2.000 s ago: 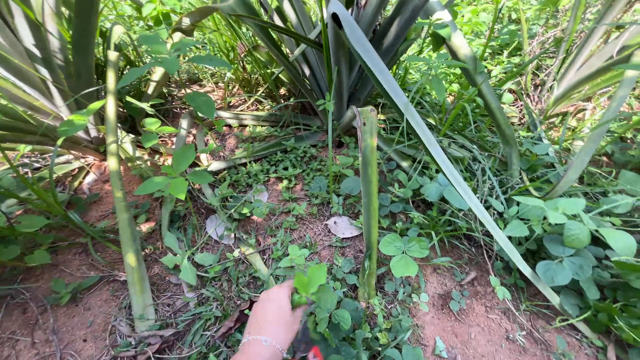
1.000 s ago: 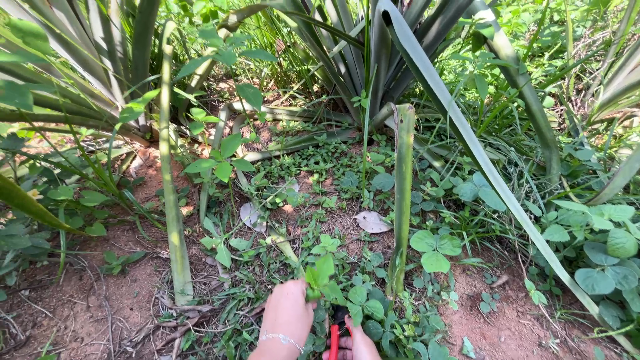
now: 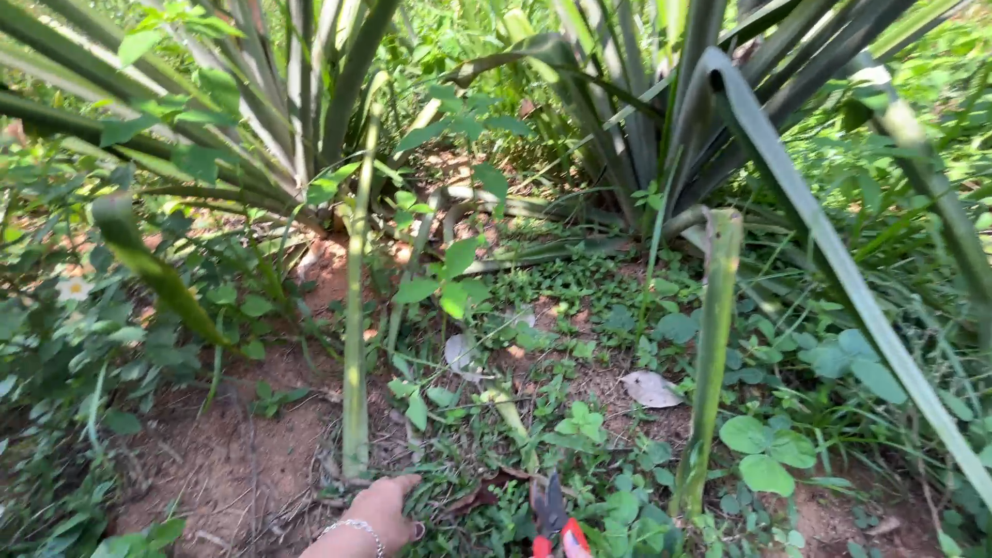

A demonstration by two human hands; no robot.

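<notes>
Low at the bottom of the head view is my left hand (image 3: 381,513), with a bracelet at the wrist and no plant in its visible fingers, close to the lower end of a long yellow-green leaf (image 3: 355,372). Right of it, my right hand (image 3: 575,547) shows only a fingertip or thumb on the red handle of pruning shears (image 3: 552,508); the rest is below the frame. Their dark blades point up, slightly apart, over low weeds near a curled brown dry leaf (image 3: 488,490). A cut green leaf blade (image 3: 709,356) stands right of the shears.
Large stiff-leaved plants (image 3: 666,139) rise at the back, more at left (image 3: 302,101). A long folded leaf (image 3: 845,271) slants down the right side. A yellowing leaf (image 3: 159,271) arches at left. Bare reddish soil (image 3: 225,442) and pale dry leaves (image 3: 651,389) lie among weeds.
The green sprig at my left hand in both earlier frames is no longer there. My left hand has moved left, away from the shears. The view has shifted left.
</notes>
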